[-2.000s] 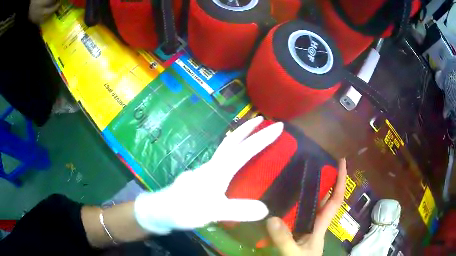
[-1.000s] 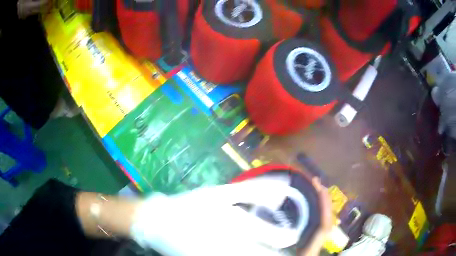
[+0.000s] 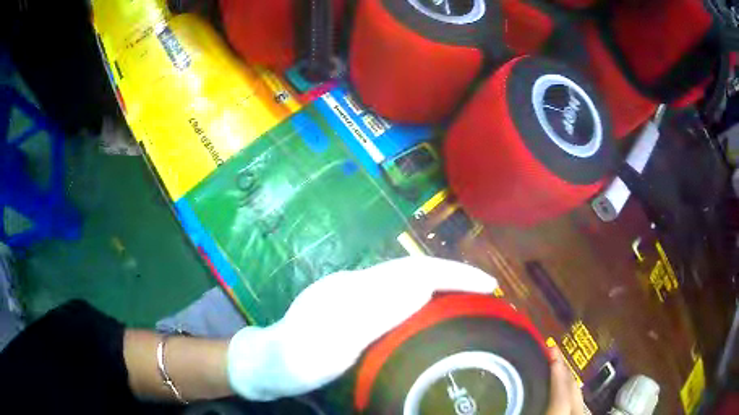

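A red speaker (image 3: 454, 312) with a black end and a silver-white ring badge is held at the bottom centre, its end facing up toward me. My left hand (image 3: 348, 324), in a thin white glove, is closed around its left and far side. My bare right hand (image 3: 563, 385) is at its right side; only some fingers show and the rest is hidden or cut off by the lower edge. The speaker's lower part is also cut off.
Several red speakers (image 3: 506, 154) stand across the far side. A white-handled tool (image 3: 624, 182) lies beside them. A white rag swab (image 3: 636, 397) is at the lower right. Printed sheets (image 3: 292, 211) cover the table. A blue stool (image 3: 32, 170) stands on the green floor at left.
The held speaker has turned from its side, with strap showing, to its badge end facing me. The gloved hand moved from over the badge to the speaker's left side. The view has shifted slightly.
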